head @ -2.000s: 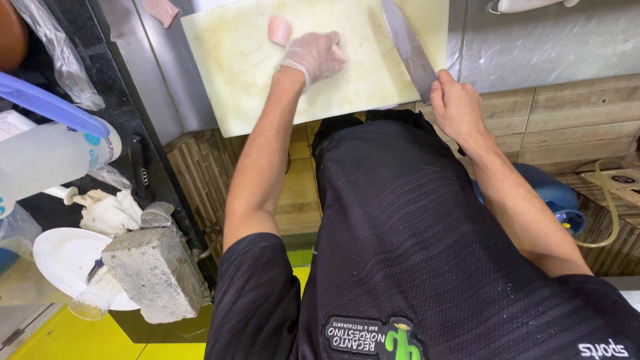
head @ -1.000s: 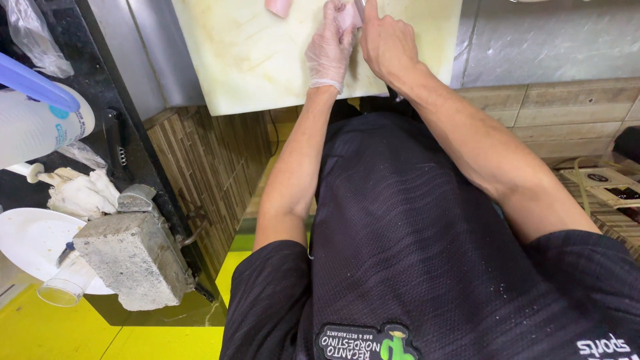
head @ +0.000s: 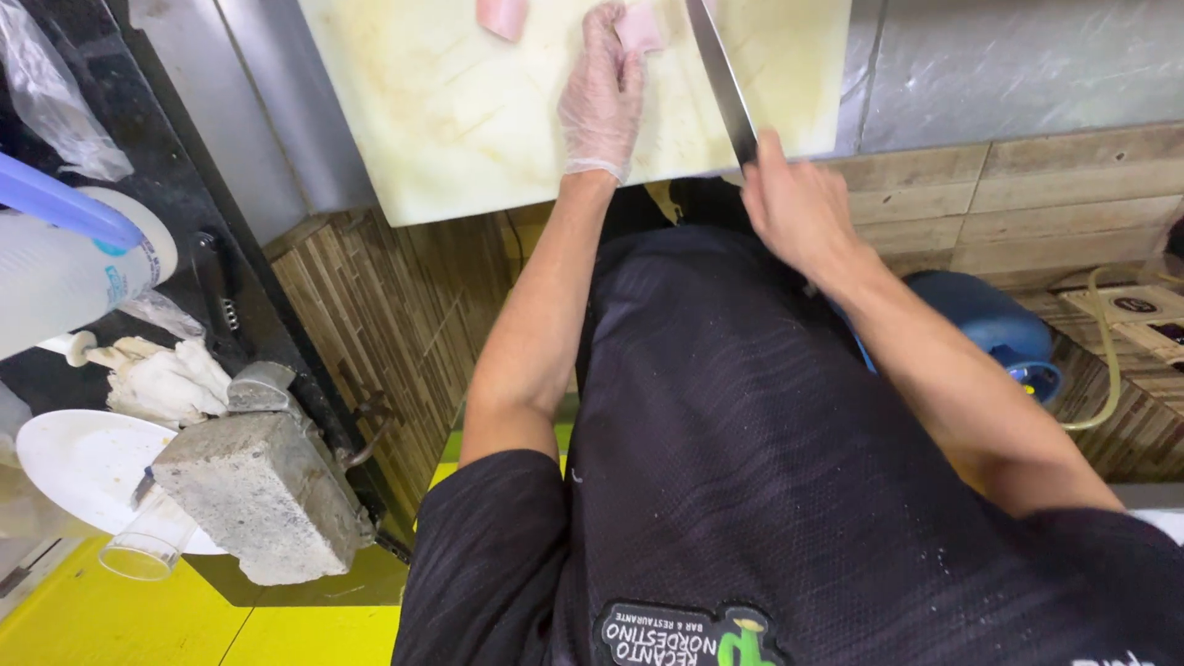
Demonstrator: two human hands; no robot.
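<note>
My left hand (head: pixel 603 102), in a clear plastic glove, has its fingers on a piece of pale pink meat (head: pixel 638 28) on the white cutting board (head: pixel 444 120). A second pink piece (head: pixel 502 17) lies on the board to the left, near the top edge of the view. My bare right hand (head: pixel 797 199) grips a large kitchen knife (head: pixel 721 79) by its handle, at the board's near edge. The blade points up and slightly left, over the board, to the right of the held meat. A bit of pink shows beside the blade near the top; its tip is out of view.
A steel counter (head: pixel 971 74) extends right of the board. On the dark ledge at left are a plastic container (head: pixel 83 259), a crumpled white cloth (head: pixel 171 379), a white plate (head: pixel 74 462), a clear cup (head: pixel 148 541) and a concrete block (head: pixel 259 490). A blue jug (head: pixel 980 310) stands low at right.
Two seconds ago the right hand and knife were at the board's right side; one second ago both hands were together at the meat. Now the right hand has drawn back right with the knife.
</note>
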